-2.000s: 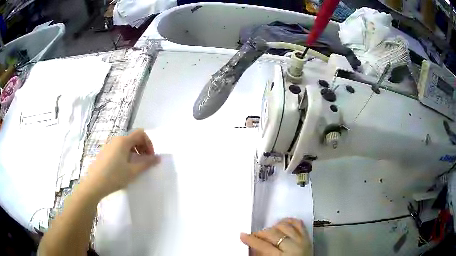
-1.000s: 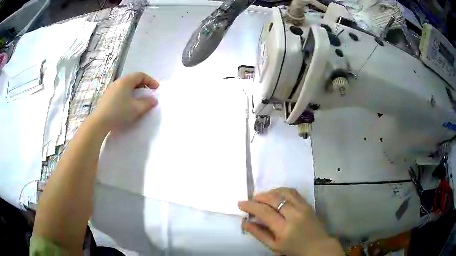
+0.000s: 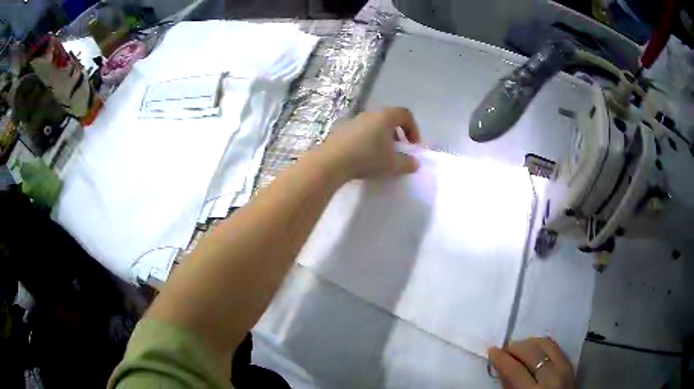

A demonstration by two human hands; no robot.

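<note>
A white fabric panel (image 3: pixel 456 266) lies flat on the machine table, its right part beside the presser foot (image 3: pixel 545 241). A thin grey line (image 3: pixel 521 285) runs down the panel, with a small ring-like end at its bottom. My left hand (image 3: pixel 380 144) pinches the panel's upper left edge between thumb and fingers. My right hand (image 3: pixel 533 365), with a ring, is cut off by the bottom edge; its fingertips hold the lower end of the grey line. The sewing machine head (image 3: pixel 609 167) stands right of the panel. Whether the needle is in the fabric is hidden.
A stack of white cut panels (image 3: pixel 175 152), the top one with a stitched rectangle, lies on the plastic-covered side table (image 3: pixel 335 83) at left. A grey plastic-wrapped lamp (image 3: pixel 506 102) hangs above the panel. A red handle (image 3: pixel 658 34) is at upper right. A green item (image 3: pixel 38 182) is far left.
The view has swung left, bringing more of the panel stack into sight. Both hands remain at about the same places on the panel. Earlier, the view also tipped downward.
</note>
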